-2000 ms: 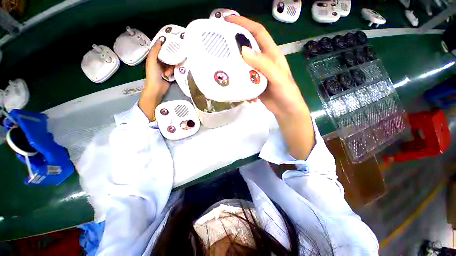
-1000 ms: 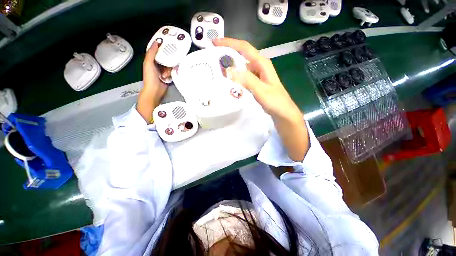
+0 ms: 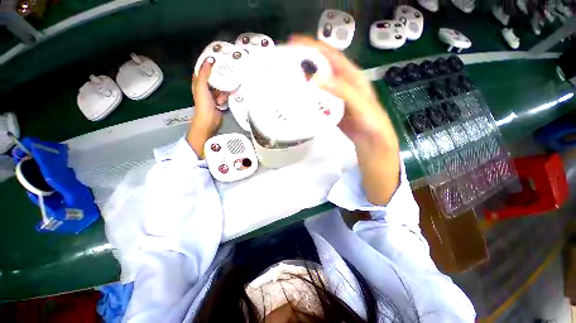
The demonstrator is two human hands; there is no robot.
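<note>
My right hand grips a white electronic unit by its right side, raised close to the camera and blurred, with a black round part at its upper right. My left hand holds another white unit, its face with a dotted grille turned up. A cream small parts tub stands behind and below the raised unit, partly hidden. A third unit lies face up on the white sheet, left of the tub. Another unit shows behind the held ones, partly covered.
A clear blister tray with black round parts is at the right. A blue tape dispenser is at the left. Several units lie on the green bench, two of them face down. A red stool and cardboard box are at lower right.
The unit in my right hand has tilted and shifted up and right since a second ago, showing more of the tub. The view has shifted slightly. Both hands keep their units.
</note>
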